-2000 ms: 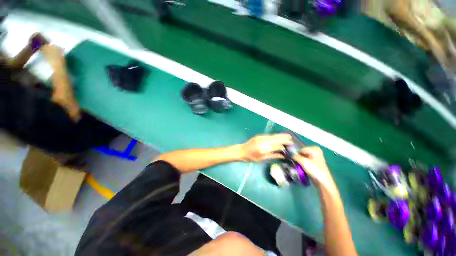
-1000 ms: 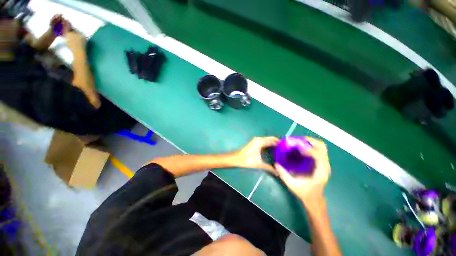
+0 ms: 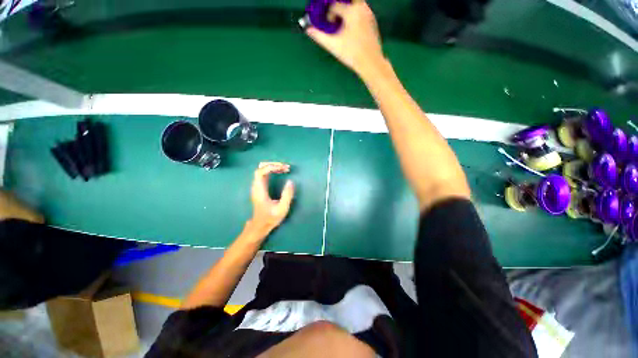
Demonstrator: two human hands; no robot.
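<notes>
My right hand [image 3: 353,35] is stretched out over the dark green belt at the top, with its fingers around an assembled unit [image 3: 324,15] with a purple rim. The unit's lower side is hidden. My left hand [image 3: 271,199] is over the green bench, empty, its fingers curled apart. Two black housings [image 3: 183,142] stand side by side left of it, mouths up, each with a small silvery side fitting [image 3: 209,160]. Purple-topped cores [image 3: 553,194] with cream-yellow bases and loose wires lie grouped at the right.
Small black parts [image 3: 85,150] lie in a cluster at the bench's left. A white rail [image 3: 280,115] separates bench and belt. Dark objects [image 3: 455,15] are on the belt's far side. Another person's arm [image 3: 21,208] is at the left edge. A cardboard box [image 3: 115,323] is on the floor.
My right hand has moved from over the bench out to the belt with the purple-rimmed unit. My left hand has let go of it and is apart. The view has turned.
</notes>
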